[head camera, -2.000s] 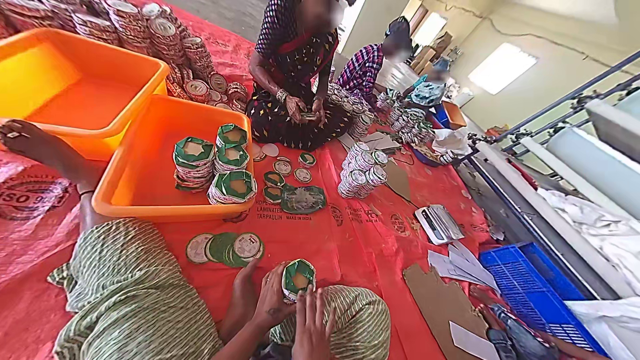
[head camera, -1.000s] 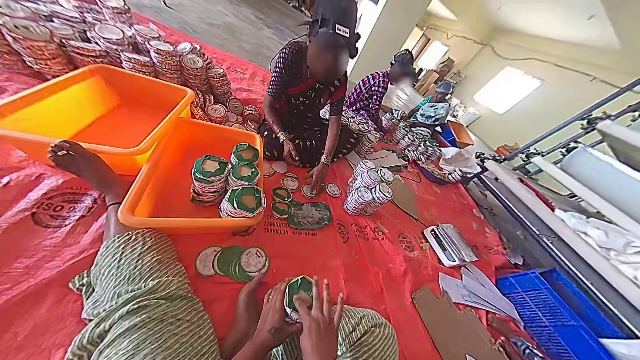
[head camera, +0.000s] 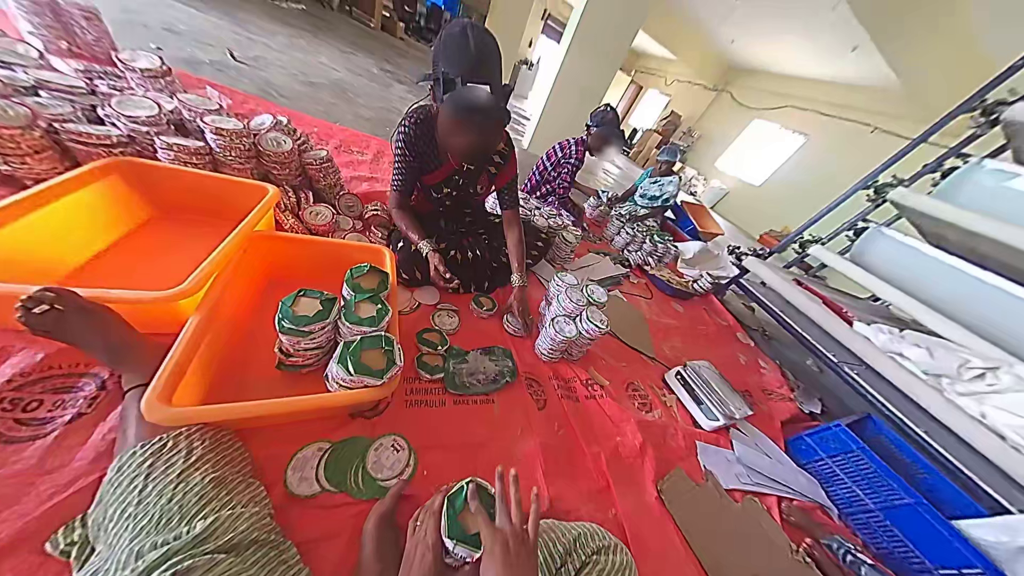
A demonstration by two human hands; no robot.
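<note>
A round packet in green and white wrapping stands low at the centre, tan showing in the middle of its top. My left hand grips its left side. Across its top and right side lies my right hand, fingers spread and touching the wrapper. Beyond my hands, overlapping green and whitish round discs lie on the red tarpaulin. Stacks of similar green-topped packets stand inside the nearer orange tub.
Another orange tub is at the left. A person sits opposite, near stacked round packets. A digital scale, torn cardboard and a blue crate are at the right. My bare foot rests beside the tubs.
My right hand's fingers have shifted over the top of the packet, which stays in my left hand. The person opposite has reached one hand down towards the discs on the tarpaulin.
</note>
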